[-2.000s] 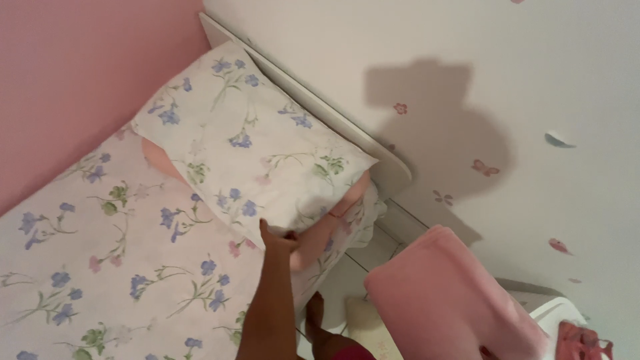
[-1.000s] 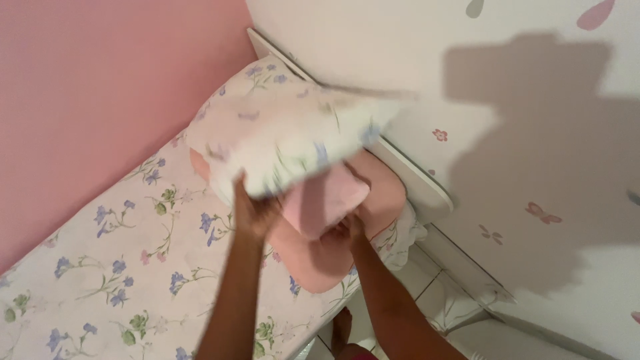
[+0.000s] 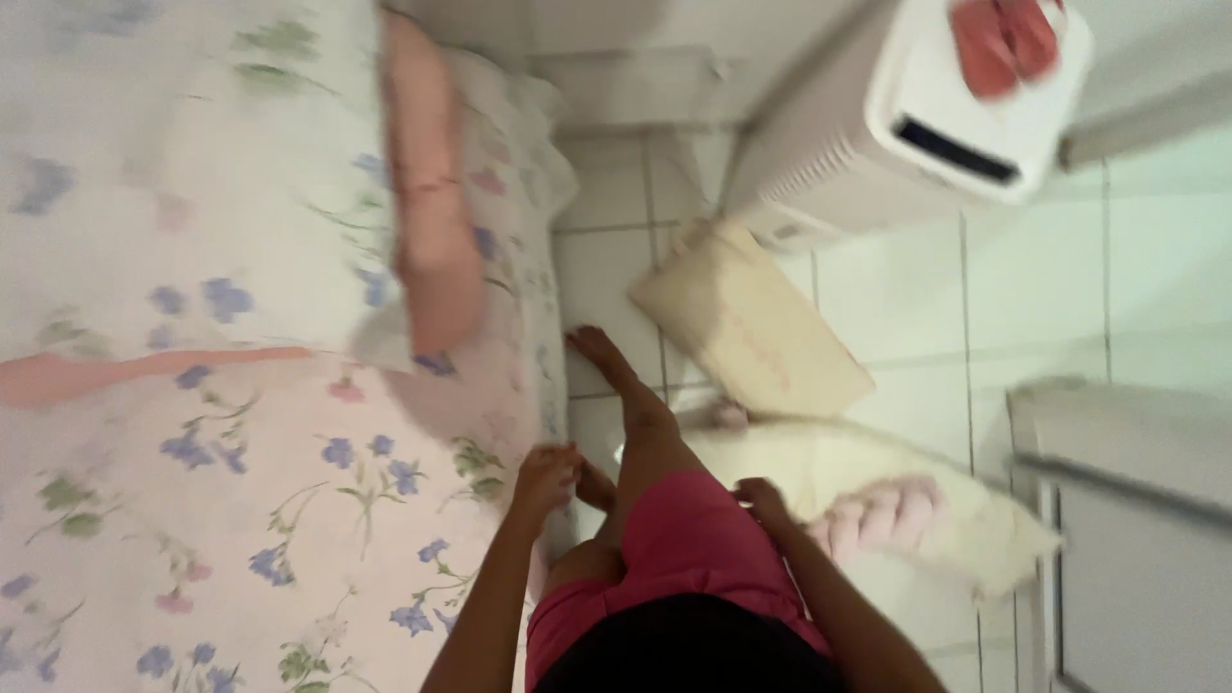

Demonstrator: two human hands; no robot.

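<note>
My left hand [image 3: 547,486] hangs beside the edge of the bed, its fingers partly curled and nothing plainly in it. At the right side of my pink shorts is my right hand [image 3: 763,502]; blur hides whether it touches the cloth or holds anything. A floral pillow [image 3: 192,192] lies at the upper left on a floral bed sheet [image 3: 318,500]. Salmon-coloured padded fabric [image 3: 433,192] shows from under the pillow's right and lower edges.
A cream pillow [image 3: 760,327] and a cream piece with pink shapes [image 3: 866,491] lie on the tiled floor [image 3: 1030,279]. A white appliance [image 3: 857,135] stands at the upper right, with red footwear [image 3: 1006,43] on top. Grey-white furniture [image 3: 1136,577] is at lower right.
Both hands have come away from the floral pillow, which was lifted a second ago and now lies flat. The pink cushion seen under it is out of sight. The view has swung down and right.
</note>
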